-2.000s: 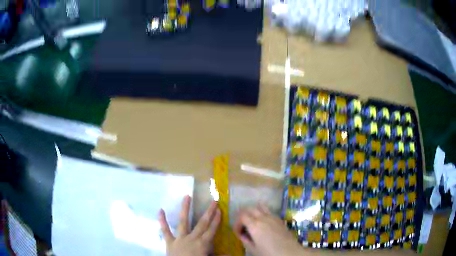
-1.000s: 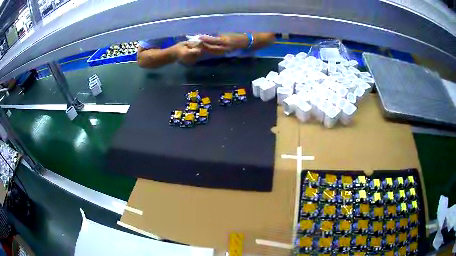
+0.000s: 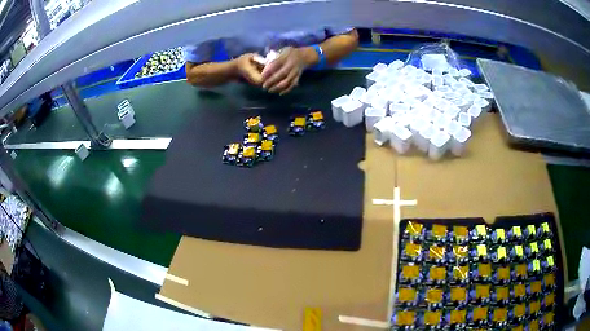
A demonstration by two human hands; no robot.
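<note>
Neither of my hands is in the picture. The black foam tray (image 3: 490, 221) lies at the lower right, cut off by the bottom edge. It holds close rows of small circuit boards (image 3: 435, 274). Most have amber tape on top; several at the tray's upper right show pale yellow transformer tops (image 3: 500, 234). The end of an amber Kapton tape strip (image 3: 312, 319) shows at the bottom edge. The white sheet (image 3: 152, 317) shows at the lower left, also cut off.
A second black mat (image 3: 310, 213) bears several loose boards (image 3: 249, 154). White plastic housings (image 3: 420, 110) are piled beyond the cardboard (image 3: 466, 184), beside a grey tray (image 3: 537, 106). A person opposite holds something white in both hands. A metal rail (image 3: 291, 26) crosses the top.
My hands, on the tape strip two seconds ago, are out of the picture. The view has tilted up towards the far side. The person opposite has moved their hands slightly.
</note>
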